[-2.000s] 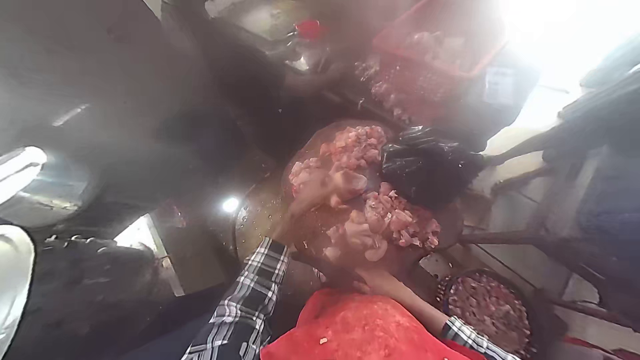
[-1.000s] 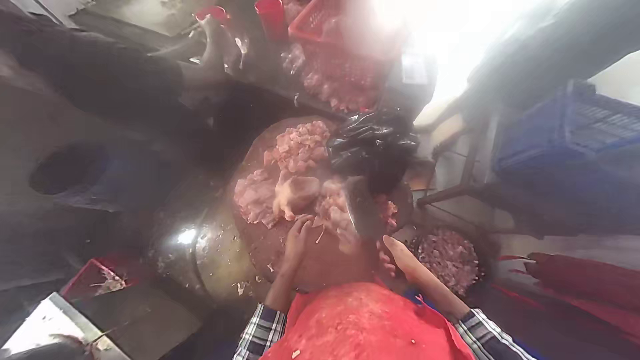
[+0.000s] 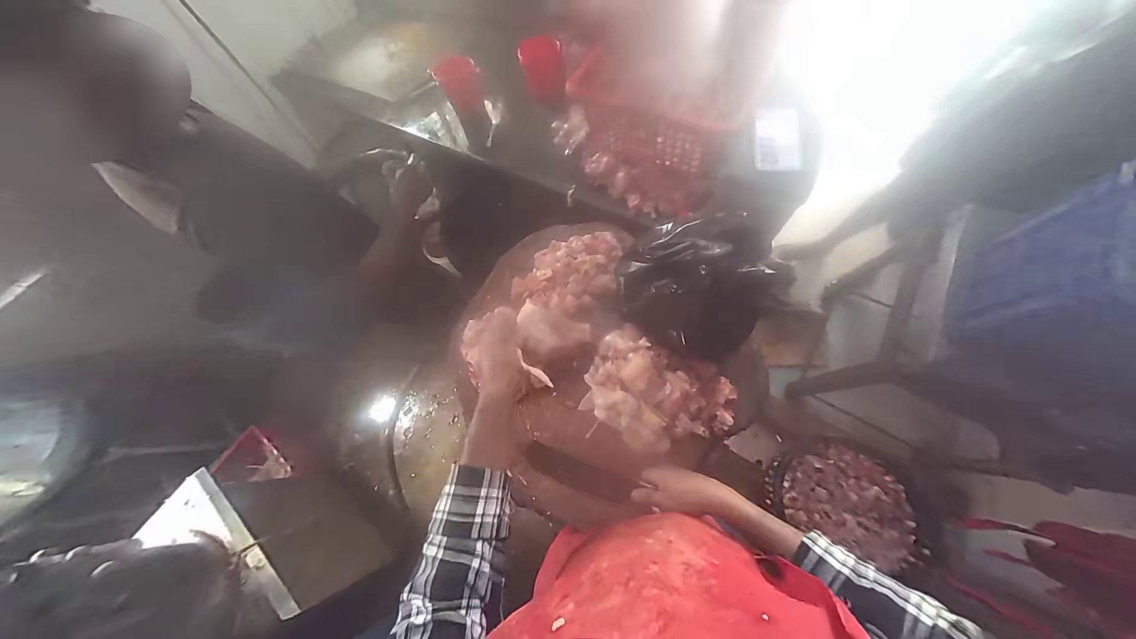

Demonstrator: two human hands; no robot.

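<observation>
My left hand is on raw meat at the left of a round chopping block, its fingers blurred, with a pale flap of meat beside its thumb. A larger pale meat piece lies just right of it. My right hand grips a cleaver at the block's near edge; the dark blade points left across the wood, and the handle is hidden in my fingers. Cut meat is heaped at the back and at the right. A black plastic bag stands at the block's back right.
A round basket of cut meat sits at the lower right. Beyond the block are a red plastic basket, more meat and red cups. Another person's hand is at the upper left. A blue crate stands right.
The cleaver has come down from over the meat towards my body, and its blade now points left. My left hand has moved forward and left onto the meat. The view has shifted.
</observation>
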